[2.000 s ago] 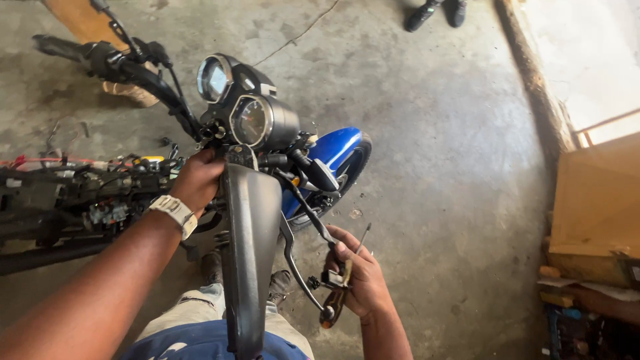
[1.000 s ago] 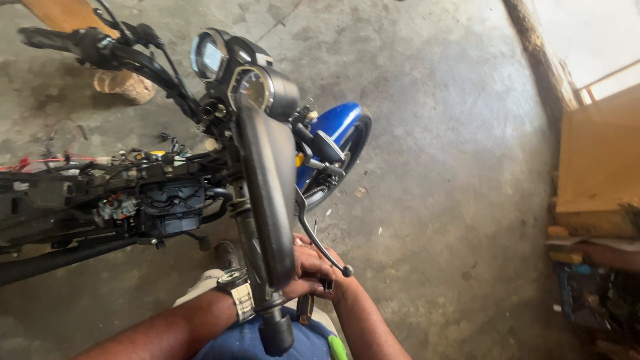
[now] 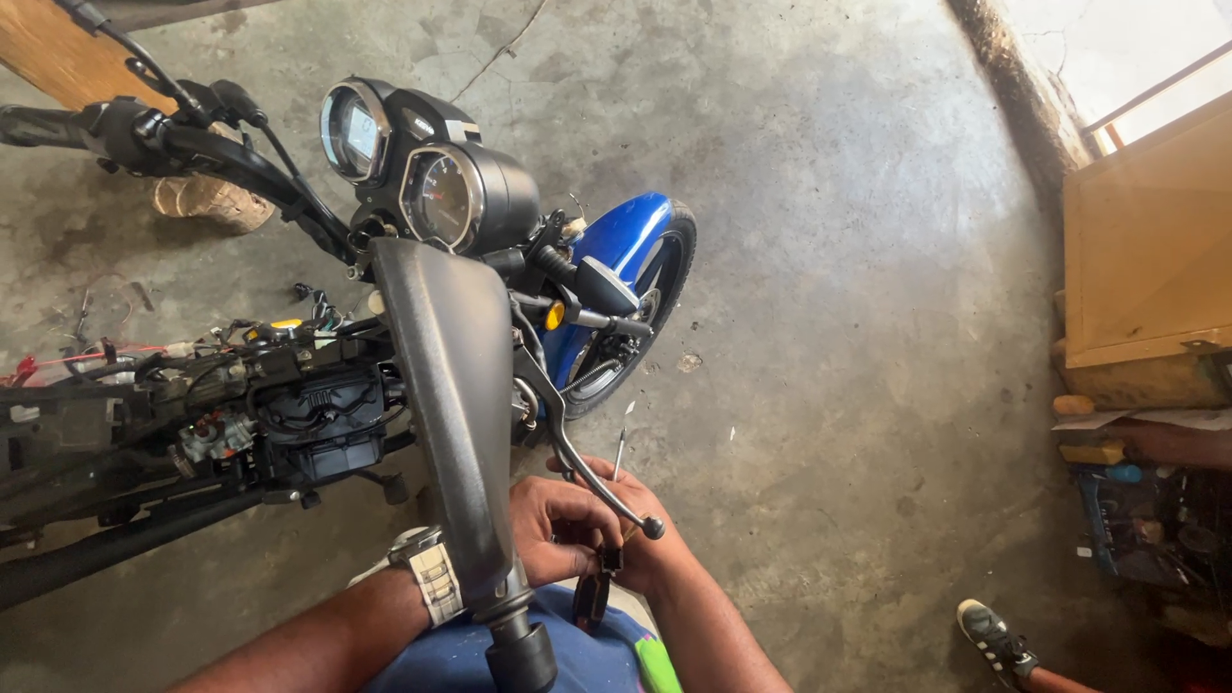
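My left hand (image 3: 561, 529), with a watch (image 3: 430, 573) on its wrist, pinches a small dark part (image 3: 592, 587), seemingly a switch housing or connector. My right hand (image 3: 630, 500) is close against it, fingers curled under the brake lever (image 3: 597, 481); a thin screwdriver-like shaft (image 3: 620, 452) sticks up from it. Both hands are beside the motorcycle's handlebar end (image 3: 521, 659). A black plastic cover (image 3: 448, 385) lies along the handlebar and hides part of my left hand. The gauge cluster (image 3: 438, 178) stands beyond the cover.
The stripped motorcycle frame (image 3: 115, 423) with exposed wiring and carburetor (image 3: 217, 435) extends left. The front wheel's blue fender (image 3: 626, 226) points away. An orange-brown cabinet (image 3: 1150, 241) and cluttered shelf (image 3: 1145, 520) are at right. Another person's shoe (image 3: 994, 635) is at lower right.
My left hand has moved from near the gauges down to my right hand and the small dark part. My right hand has moved in toward my body. Another person's shoe has appeared at lower right.
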